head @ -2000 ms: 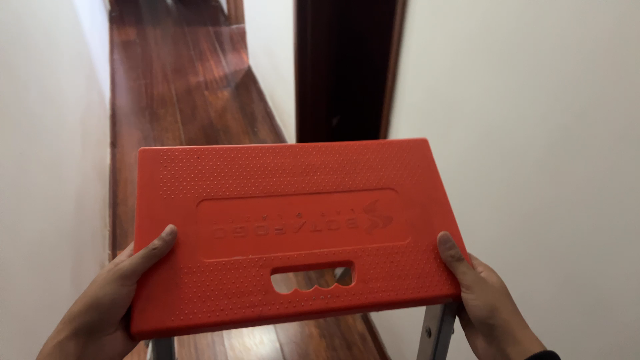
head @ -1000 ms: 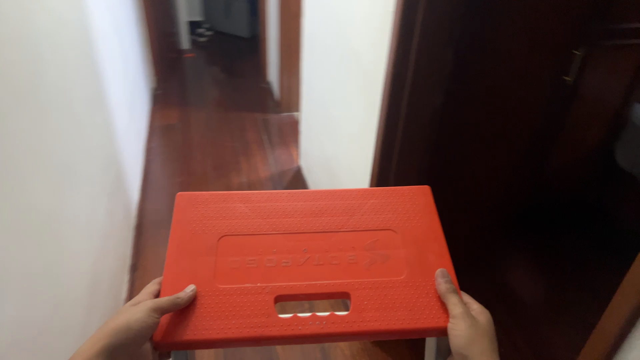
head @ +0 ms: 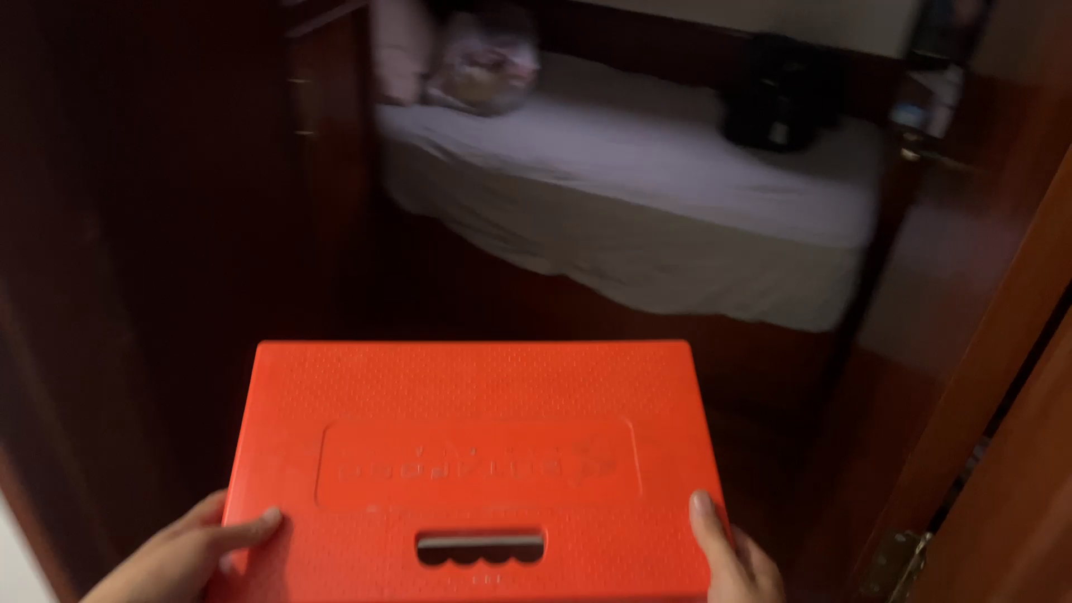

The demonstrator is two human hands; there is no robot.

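A red plastic step-stool top point(head: 477, 385) fills the lower middle of the head view, with a grip slot near its close edge and raised lettering in a recessed panel. My left hand point(head: 188, 544) grips its left side, thumb on top and fingers at the edge. On the opposite side my right hand point(head: 733, 553) holds the edge, its thumb also lying on the top. A bar shows through the slot. The stool's legs are out of sight in this view.
Beyond the stool stands a bed point(head: 620, 176) with a pale sheet. A clear plastic bag point(head: 490, 71) and a black bag point(head: 775, 96) lie on it. A dark wooden door point(head: 946, 251) with a handle is at the right, beside a door frame point(head: 1005, 360). Dark wood rises at the left.
The view has swung from the hallway to a bedroom doorway. Both hands still hold the red stool top, which has come along with them.
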